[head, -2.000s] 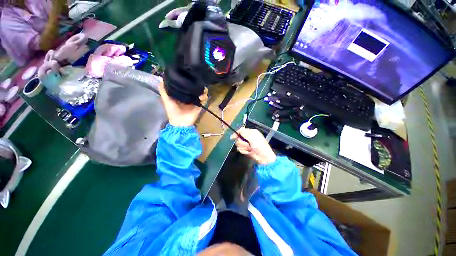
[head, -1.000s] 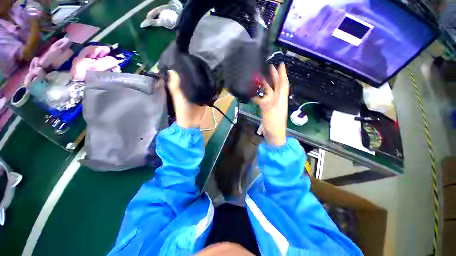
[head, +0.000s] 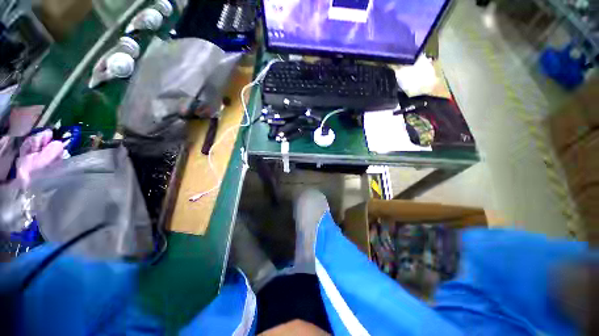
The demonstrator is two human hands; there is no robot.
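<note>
The left sleeve runs out at the lower left; my left hand is not in view. The right sleeve reaches the right edge, where a blurred brownish patch may be my right hand; I cannot tell. One grey dust bag (head: 92, 203) lies at the left, with a thin black cord (head: 62, 248) crossing in front of it. Another grey bag (head: 164, 82) lies crumpled beyond. The white USB cable (head: 213, 154) lies on brown board (head: 197, 177), its plug end loose. The black headset is not visible.
Monitor (head: 354, 29) and keyboard (head: 328, 85) stand ahead. Small black parts (head: 289, 125), a round white puck (head: 324, 136) and white paper (head: 394, 131) lie on the desk. An open carton (head: 420, 211) stands below right. Pink items (head: 41, 154) are left.
The view has turned right and down. The black headset, in my hands one second ago, is out of view. My arms have spread apart towards the lower left and right.
</note>
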